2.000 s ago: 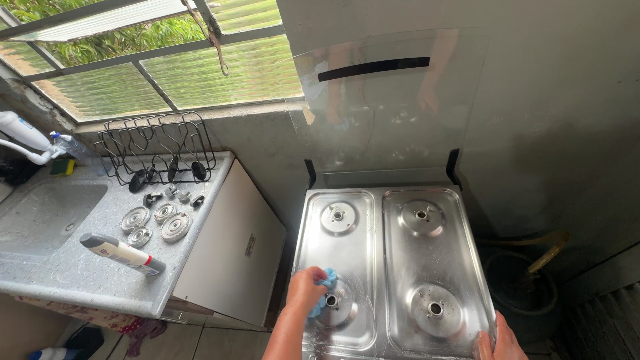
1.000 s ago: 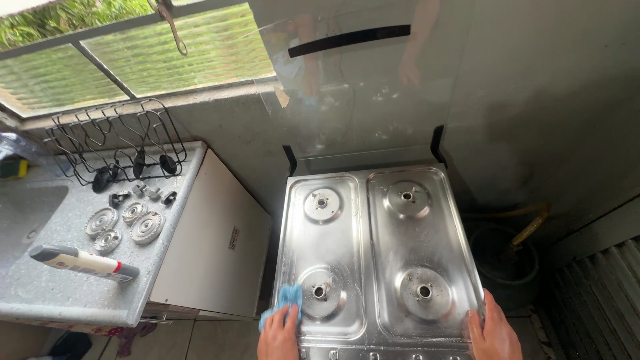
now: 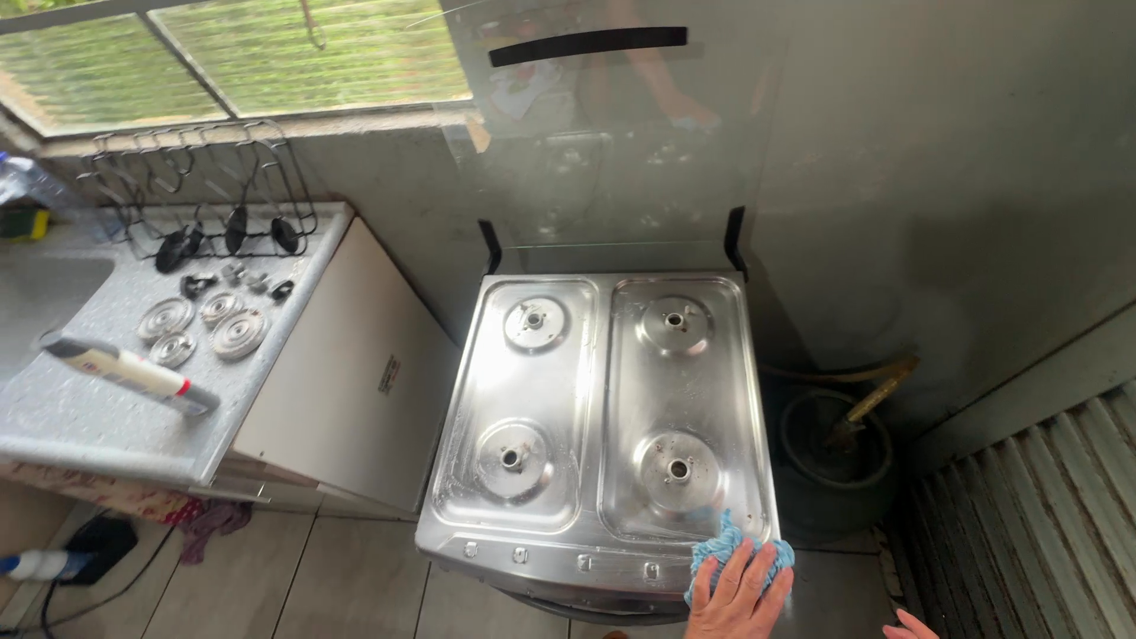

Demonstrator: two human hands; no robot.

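Observation:
My left hand presses a blue cloth onto the front right corner of a stainless steel gas stove top. Only a few fingers of my right hand show at the bottom edge, off the stove to the right, with nothing seen in them. The burner seats are uncovered, with small dark specks around the front right burner seat. Wet-looking streaks lie on the left recessed panel. Behind, the glass lid stands raised against the wall.
On the speckled counter at left lie burner parts, stove knobs and a bottle. A black wire rack stands behind them, near the sink. A gas cylinder is right of the stove.
My left hand has moved with the blue cloth from the front left burner area to the front right corner. My right hand has left the stove's right edge.

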